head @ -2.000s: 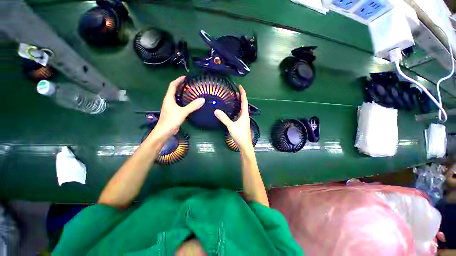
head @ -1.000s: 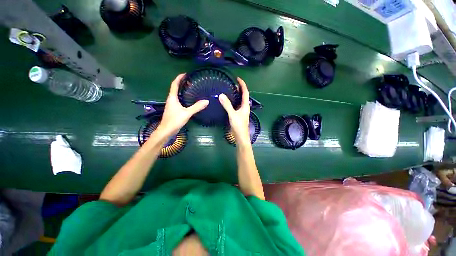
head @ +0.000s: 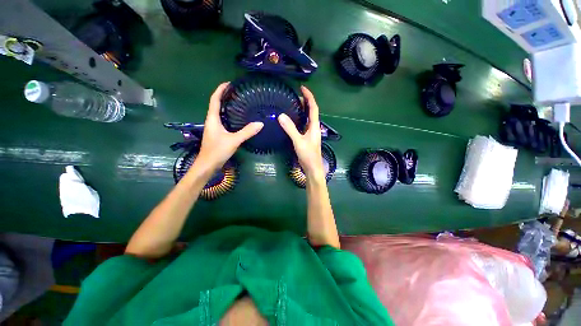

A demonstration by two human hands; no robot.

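A black fan head [head: 262, 118] with radial slots and a small blue-white light is held in both bare hands above the green bench. My left hand [head: 223, 137] grips its left side, thumb on the smooth lower part. My right hand [head: 304, 137] grips its right side, thumb also on the front. Any clip base on the held fan is hidden. A clip fan [head: 218, 181] lies partly behind my left forearm. Another clip fan [head: 326, 165] lies partly behind my right hand. A third clip fan [head: 376, 170] lies to their right.
More fans, such as one at the back [head: 360, 58], lie on the green bench [head: 267, 210]. A clear bottle [head: 79, 102], metal bar [head: 95, 63] and white scrap [head: 78, 192] are left. A white stack [head: 487, 172] and socket box [head: 535, 24] are right. A pink bag [head: 427, 274] bulges beside my lap.
The fans at the back have shifted to the right along the bench. The held fan stays in both hands; the orange glow in its slots has faded since the oldest frame.
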